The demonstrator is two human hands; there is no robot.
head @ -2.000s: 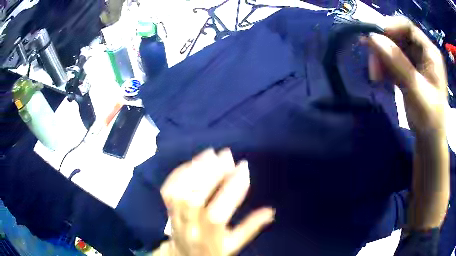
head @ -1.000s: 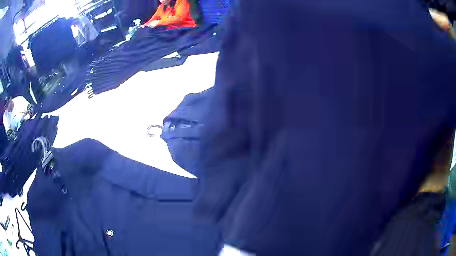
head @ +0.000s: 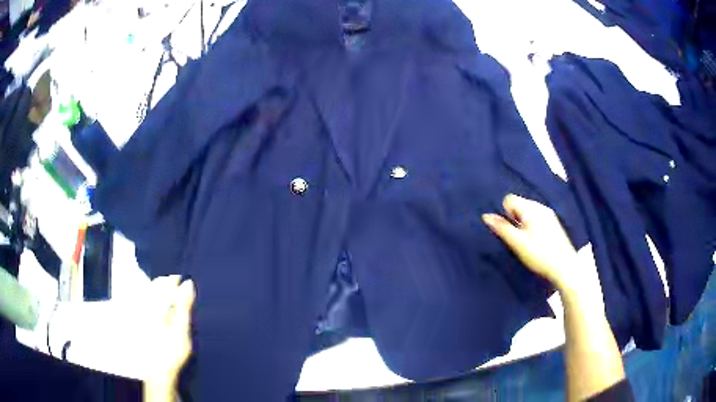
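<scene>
A navy blazer [head: 440,267] lies spread front side up, collar at the top. Its front edges part near the bottom, showing shiny dark lining [head: 342,302]. One metal button [head: 298,186] shows on the left panel and another [head: 399,172] on the right panel. My left hand [head: 169,330], washed out by glare, has its curled fingers on the blazer's lower left edge and grips it. My right hand [head: 538,235] is over the right panel, thumb and forefinger slightly apart, nothing visible in it. Whether it touches the cloth is unclear.
Another navy garment [head: 608,173] lies at the right. A phone [head: 97,261], a pale bottle [head: 17,302] and a bottle with a green cap [head: 71,114] stand or lie at the left. The white tabletop's front edge [head: 345,369] borders a blue floor [head: 667,377].
The navy fabric that filled much of the view now lies spread as a blazer on the table. The view has turned back to the table, and both hands show at its sides.
</scene>
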